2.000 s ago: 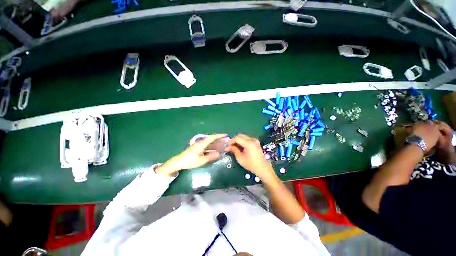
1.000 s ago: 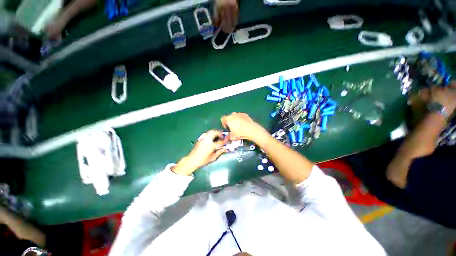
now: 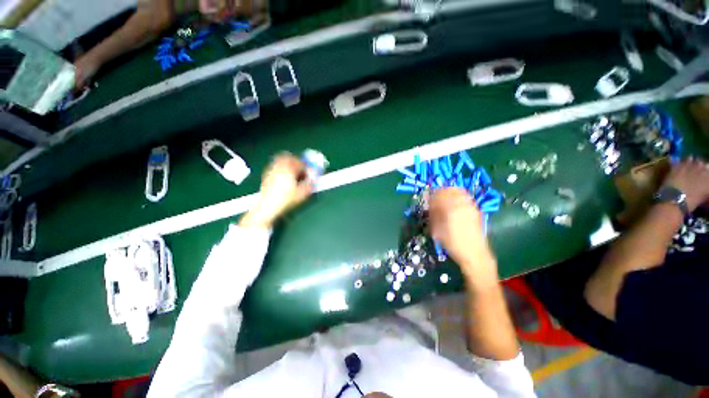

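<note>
My left hand is at the white divider rail, holding a white loop-shaped housing. A blurred white and blue part of it shows beyond my fingers; the rest is hidden. My right hand is over the near part of the heap of blue cylinders, fingers pointing into it; whether it grips anything is hidden. Silver metal pieces show beside that hand. Small pale round parts lie scattered on the bench, nearer to me.
A stack of white housings lies at left on the bench. Single housings rest on the green conveyor belt beyond the rail. A neighbour's arm and a cardboard box are at right. Another person's arm is at upper left.
My hands were together over the bench and have parted. The left has moved forward to the rail with a housing; the right has moved onto the blue heap. A hand over the belt has gone.
</note>
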